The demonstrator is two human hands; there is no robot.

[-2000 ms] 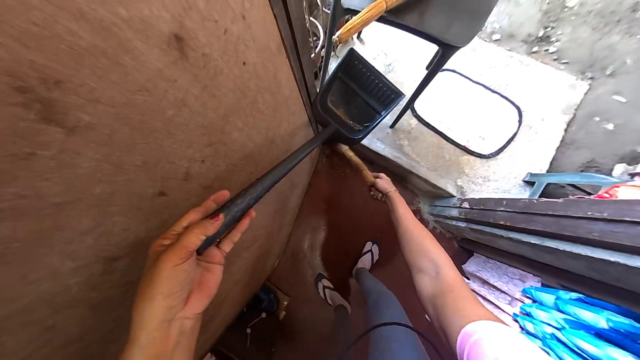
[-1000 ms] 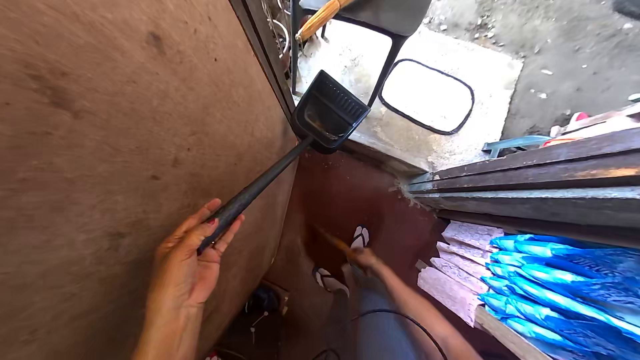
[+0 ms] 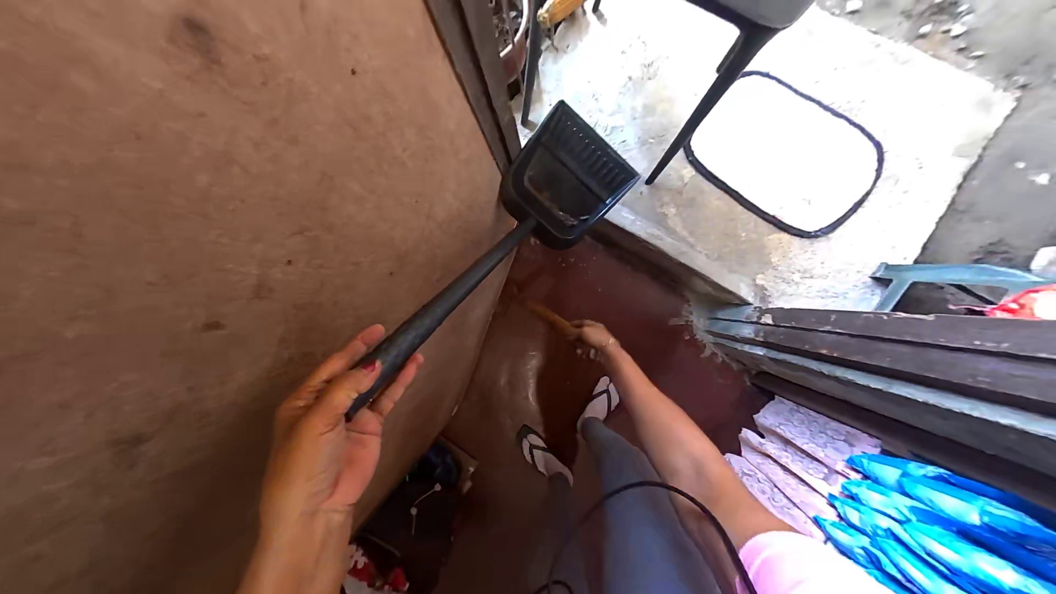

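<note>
My left hand [image 3: 338, 412] grips the end of the long handle of a black plastic dustpan [image 3: 569, 173]. The pan is raised beside the wall near the door sill, with a little debris inside it. Lower and to the right, my right hand [image 3: 590, 337] is closed around the handle of a hand broom [image 3: 551, 318], which points left toward the foot of the wall. The broom's far end blends into the dark red floor [image 3: 660, 330] and is hard to make out.
A brown wall panel [image 3: 206, 206] fills the left. Beyond the sill are a dark chair [image 3: 726, 74], a black-edged mat [image 3: 792, 157] and a concrete slab [image 3: 932, 107]. At right hang blue and lace curtains [image 3: 932, 511] by a wooden frame [image 3: 891, 346]. A black cable [image 3: 660, 487] crosses my legs.
My right hand, near my feet one second ago, is now farther forward toward the sill with the broom. My left hand still holds the dustpan.
</note>
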